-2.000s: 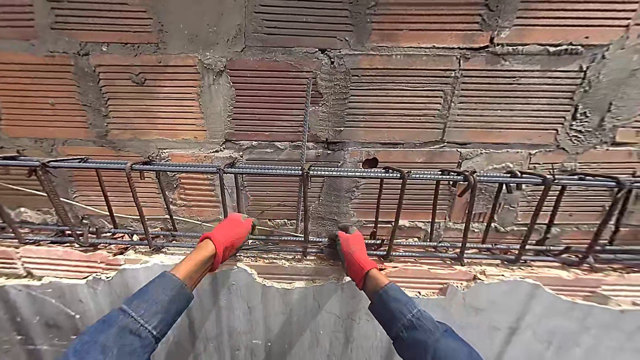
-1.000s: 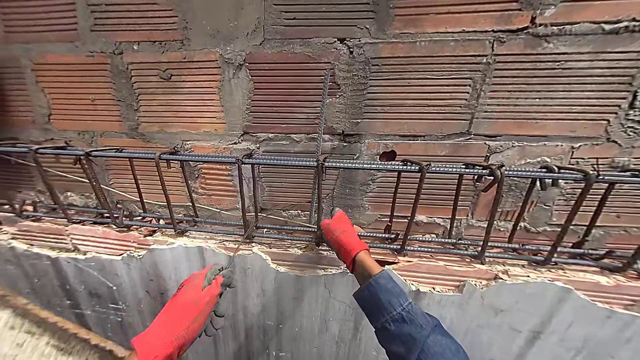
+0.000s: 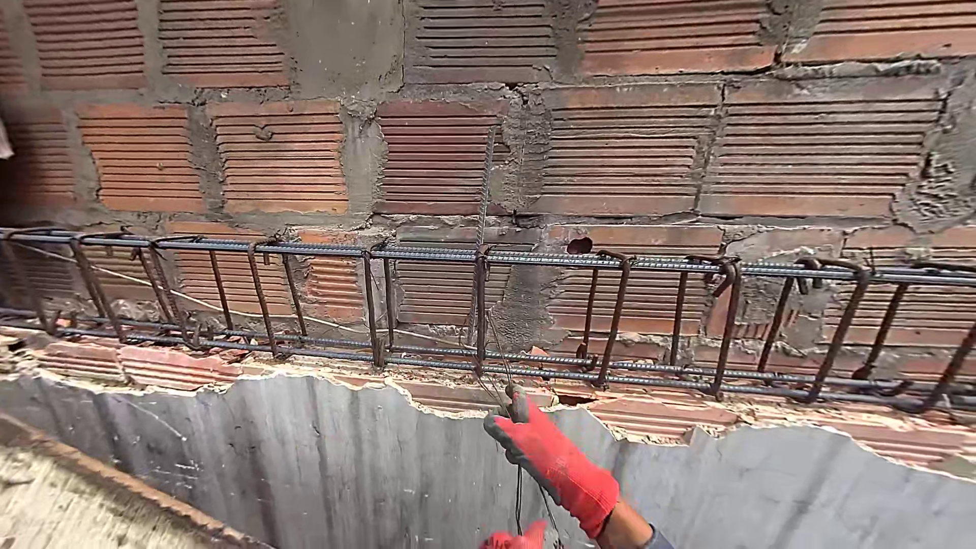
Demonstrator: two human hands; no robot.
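Note:
A rebar cage (image 3: 427,253) of long ribbed bars and bent stirrups lies along the broken top of the lower wall. My right hand (image 3: 553,461), in a red and grey glove, grips thin tie wire (image 3: 499,354) just below and in front of the cage. The wire's upper part reaches the cage near a stirrup, and its ends hang beneath the hand. Only the red top of my left hand (image 3: 518,538) shows at the bottom edge, close to the hanging wire; its fingers' hold cannot be told. An upright rebar (image 3: 484,191) leans behind the cage.
Behind the cage rises a wall of ribbed clay bricks (image 3: 625,152) with rough mortar. Below it is a grey plastered wall (image 3: 305,457) with a jagged top edge. A rough board-like surface with a brown edge (image 3: 114,476) slants across the lower left. A pale cord (image 3: 206,303) runs behind the stirrups.
My right hand has come down from the cage's lower bars and now holds wire in front of the plastered wall. My left hand has left the cage and moved to the bottom edge near it.

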